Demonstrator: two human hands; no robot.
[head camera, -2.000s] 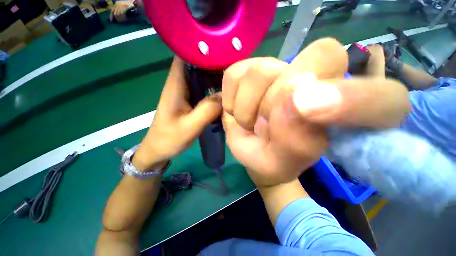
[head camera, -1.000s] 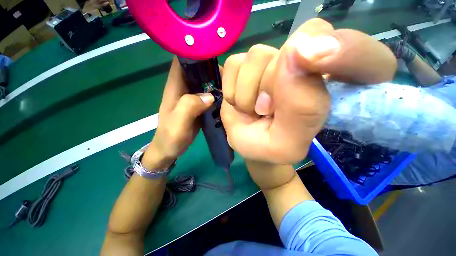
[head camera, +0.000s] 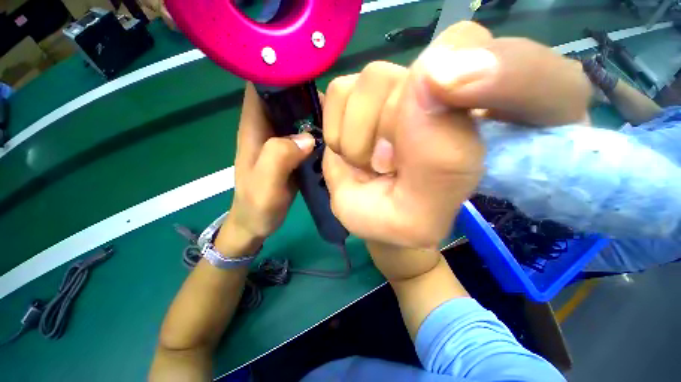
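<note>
A hair dryer with a magenta ring head (head camera: 280, 63) and dark handle (head camera: 322, 205) is held upright in front of me. My left hand (head camera: 265, 171) grips the handle below the ring, its thumb at a small greenish circuit board (head camera: 305, 127) in the handle's opening. My right hand (head camera: 418, 142) is closed around a hand tool with a pale blue-white wrapped grip (head camera: 582, 175). Its fingers lie against the handle's right side; the tool's tip is hidden. The grey power cord (head camera: 328, 274) runs from the handle's bottom to a bundle on the green surface.
A blue bin (head camera: 539, 287) of black brackets (head camera: 530, 235) is at right, above a cardboard box (head camera: 556, 343). Another bundled cord (head camera: 67, 295) lies at left on the green line surface (head camera: 149, 298). A black case (head camera: 108, 41) stands at upper left. Another person's arm (head camera: 627, 101) is at upper right.
The dryer and both hands have shifted slightly left in view. The right hand and wrapped tool were higher-blurred and lower earlier, and now appear steadier. The blue bin shows more than two seconds ago.
</note>
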